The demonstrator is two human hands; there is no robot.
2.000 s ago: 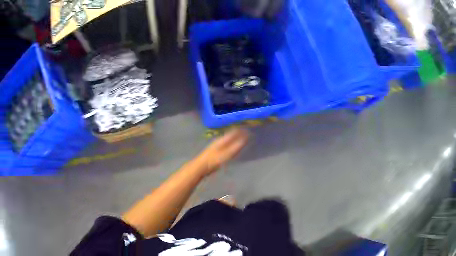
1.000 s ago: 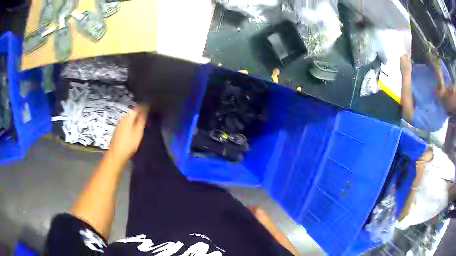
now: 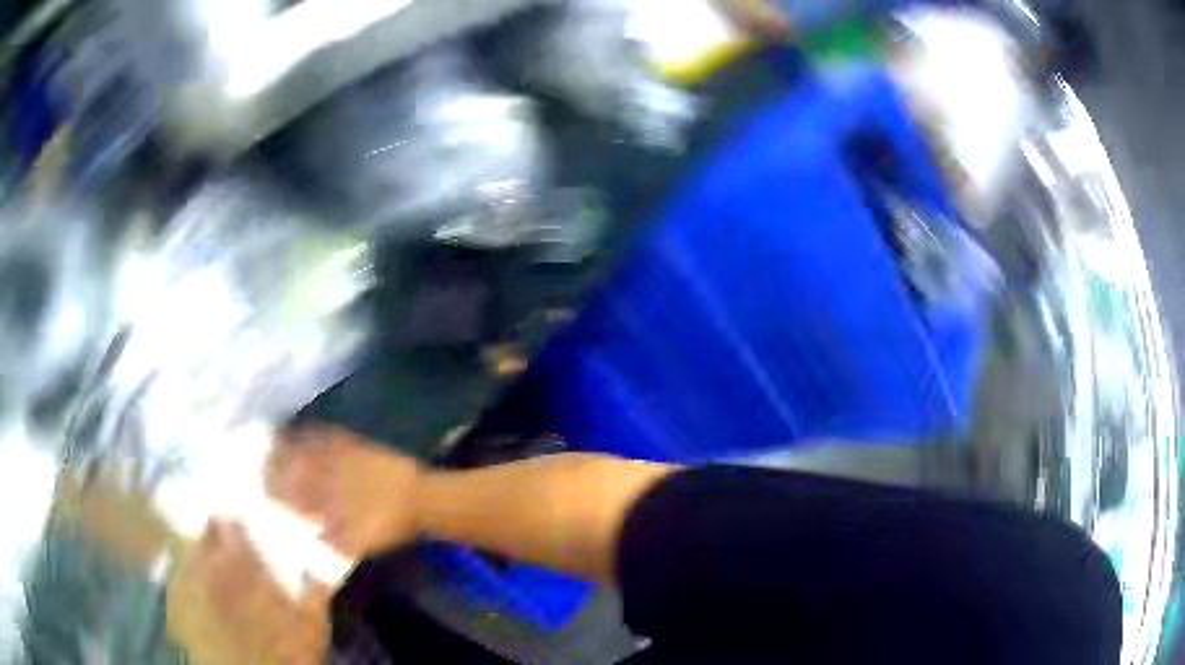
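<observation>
The frame is heavily blurred. My right hand (image 3: 341, 491) is at the lower left, bare, on the end of my dark-sleeved arm. My left hand (image 3: 241, 604) is beside and below it, near the bottom left. A bright white thing (image 3: 289, 539) lies between the two hands; blur hides what it is and how the fingers meet it. A large glaring white area (image 3: 195, 351), possibly paper or plastic, lies just above the hands on the bench.
A dark green bench top (image 3: 409, 390) holds a dark squarish thing (image 3: 448, 305) and crinkled clear plastic (image 3: 487, 163). Large blue crates (image 3: 767, 273) stand along the bench at centre right. A person in white (image 3: 968, 98) is at the upper right.
The view has swung over the bench. My hands, apart and low before, are now close together at the lower left around something white. The crate of dark parts has mostly left the view.
</observation>
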